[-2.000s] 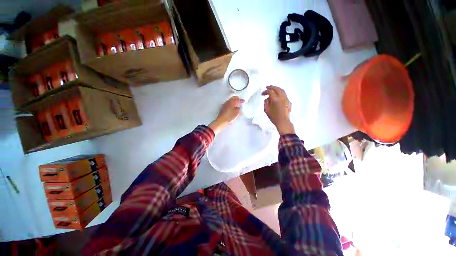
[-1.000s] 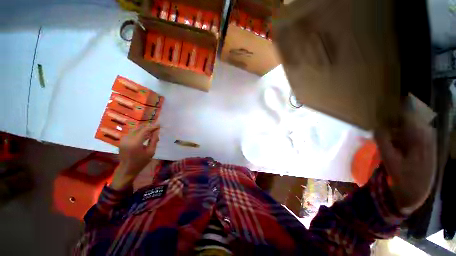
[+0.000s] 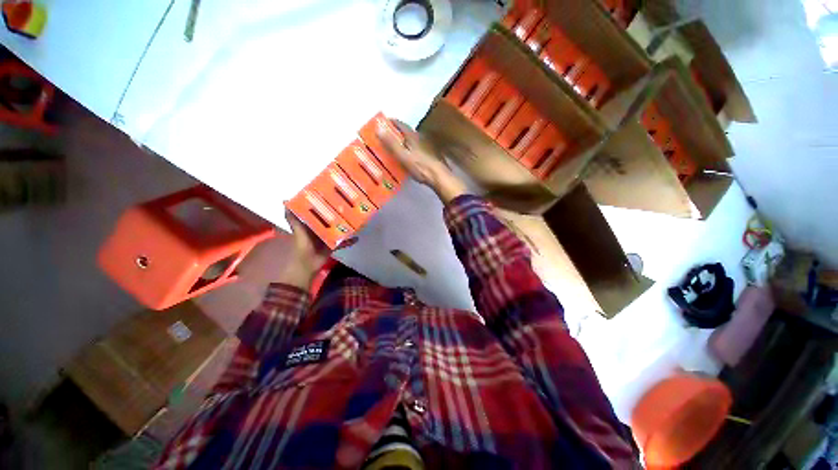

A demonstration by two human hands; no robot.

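A row of several orange retail boxes (image 3: 347, 186) stands side by side at the table's front edge, black slots facing up. My left hand (image 3: 308, 252) presses against the near left end of the row. My right hand (image 3: 418, 156) presses against the far right end, so the row is held between both hands. Whether the row touches the table I cannot tell. A brown carton (image 3: 459, 133) with a row of orange boxes inside stands just right of my right hand. An olive-brown strip (image 3: 408, 262) lies on the white table below the row.
More filled cartons (image 3: 634, 174) and an open-topped carton (image 3: 611, 285) stand at the right. A white tape roll (image 3: 413, 20) lies at the back. A black bundle (image 3: 706, 294) and orange basin (image 3: 678, 413) are far right. An orange stool (image 3: 179, 243) and large carton (image 3: 147, 363) are on the floor left.
The view has turned. My right hand has let go of the brown carton, which now stands on the table, and is on the orange boxes. My left hand is at the row's other end.
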